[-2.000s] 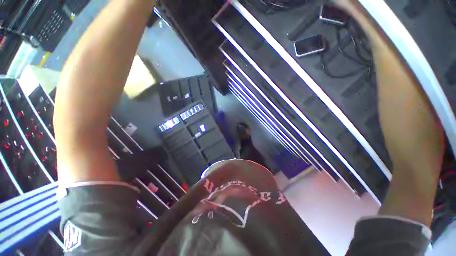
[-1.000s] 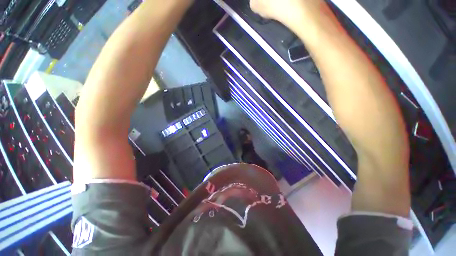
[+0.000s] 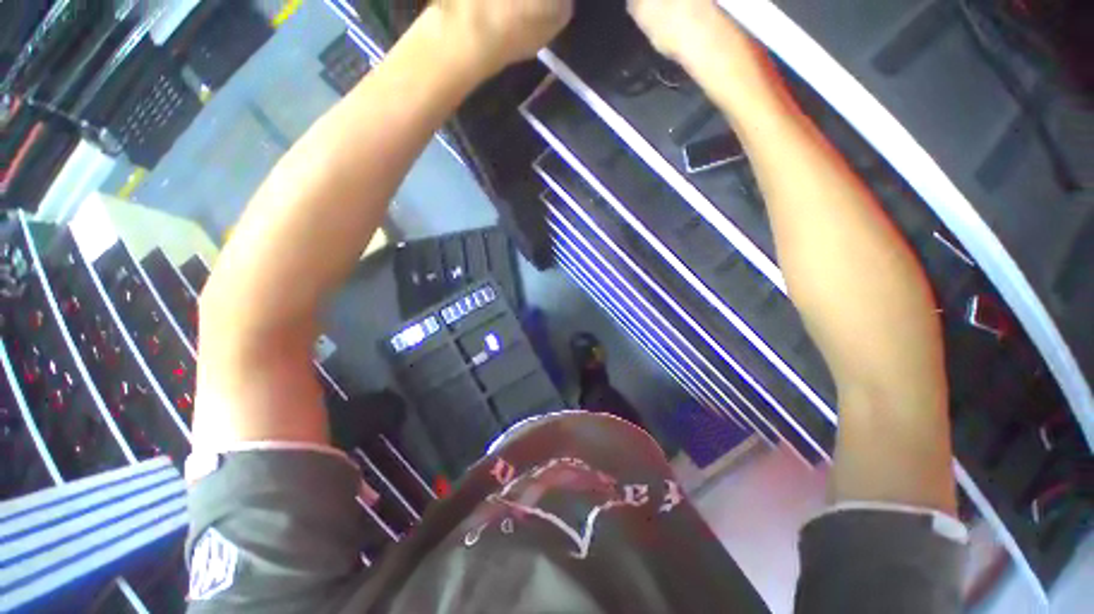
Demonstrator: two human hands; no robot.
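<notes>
My left hand (image 3: 510, 24) is at the top edge, partly cut off, beside the end of the rack. My right hand (image 3: 672, 22) is also at the top edge, a little to its right, over a dark shelf. The fingers of both are hidden or cut off, so I cannot tell what they hold. A small black unit with a pale edge (image 3: 715, 152) lies on the shelf (image 3: 654, 114) beside my right forearm. A dark cable loop (image 3: 648, 79) lies just below my right hand.
A dark compartment tray (image 3: 450, 372) with rows of pale-edged units is low at the centre. Stacked shelves with white edges (image 3: 672, 324) run down to the right. Another rack with red lights (image 3: 90, 348) stands on the left. A dark shoe (image 3: 585, 351) is on the floor.
My right hand has moved left along the shelf, away from the units and cables. My left forearm has shifted right, and my left hand has come into view near the right one.
</notes>
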